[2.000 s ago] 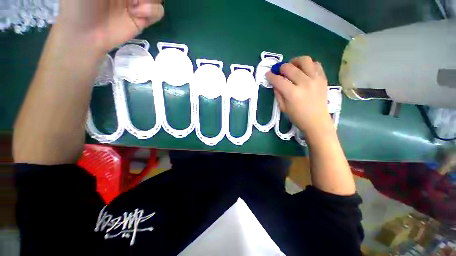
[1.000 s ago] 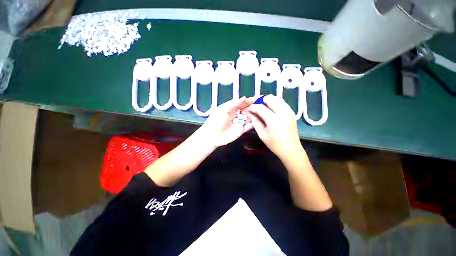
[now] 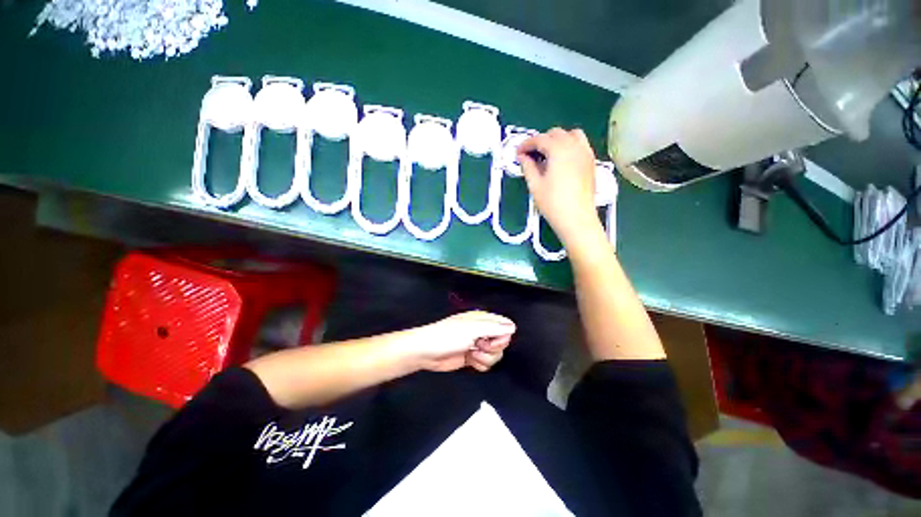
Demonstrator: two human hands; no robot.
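Several white U-shaped plastic housings lie in a row on the green bench, round discs at the far end, loops towards me. My right hand is over the discs near the right end of the row, fingertips down at one disc. Whether a small part is between its fingertips cannot be seen. My left hand is curled in front of my body, below the bench edge; in this view its palm is hidden. A loose heap of tiny white parts lies at the far left of the bench.
A large off-white duct hangs over the bench at the right. A dark metal holder with a black cable stands beside it. Stacked white housings lie at the right end. A red stool stands under the bench at left.
My hands were together over small white parts in the left palm. The right hand has moved forward to a disc; the left has closed and drawn back towards my body. The view has shifted.
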